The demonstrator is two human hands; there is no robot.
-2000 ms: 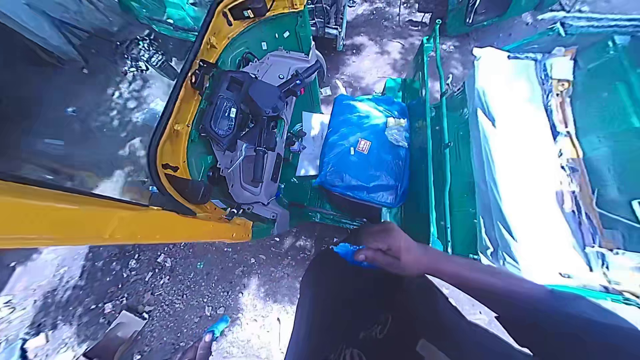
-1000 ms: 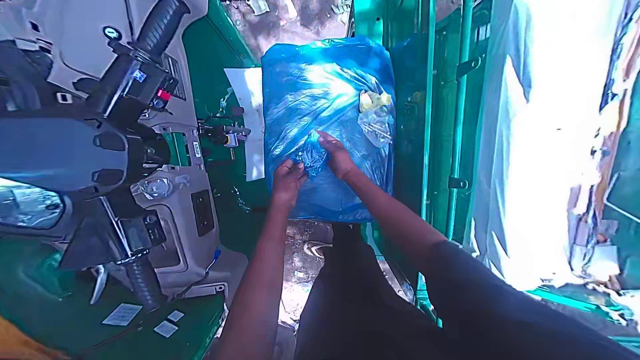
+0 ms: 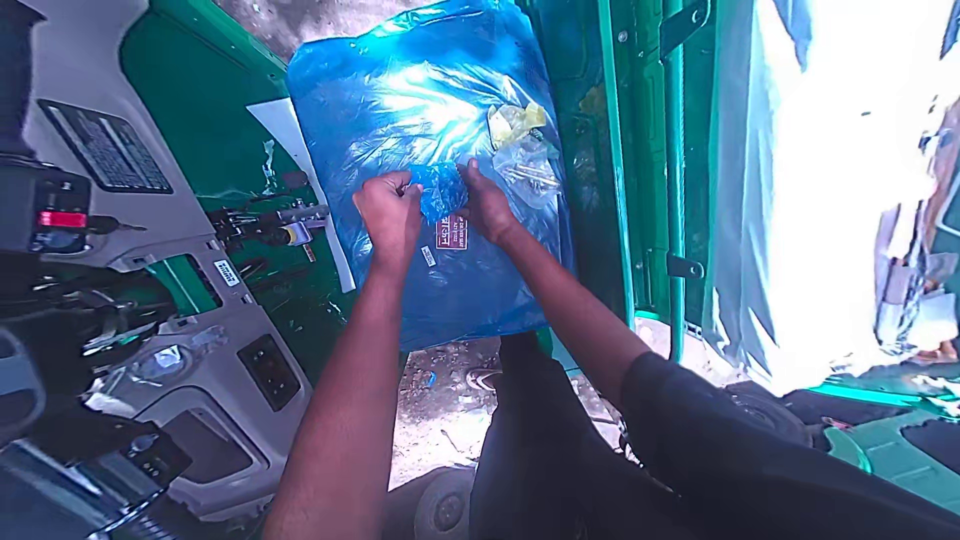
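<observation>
Both my hands hold a small crumpled piece of blue plastic [image 3: 439,191] between them. My left hand [image 3: 390,210] pinches its left side with the thumb and fingers. On its right side, my right hand [image 3: 487,201] grips it, thumb up. Below them lies a large seat or cushion wrapped in blue plastic film [image 3: 480,292], with a printed label [image 3: 452,232] showing beside my right hand. A clear plastic bag with thin items inside [image 3: 529,169] rests on the wrapped piece, right of my right hand.
A grey dashboard panel [image 3: 217,315] and a handlebar with a red switch [image 3: 60,219] stand at the left. A green metal frame with an upright tube [image 3: 675,187] runs along the right side. Beyond it hangs white sheeting [image 3: 795,187]. A wheel [image 3: 448,510] shows below.
Two seconds ago my hands were apart, the right one holding blue plastic. Both are now together over the wrapped piece, the plastic between them spread wider than one second ago. The view has moved much closer.
</observation>
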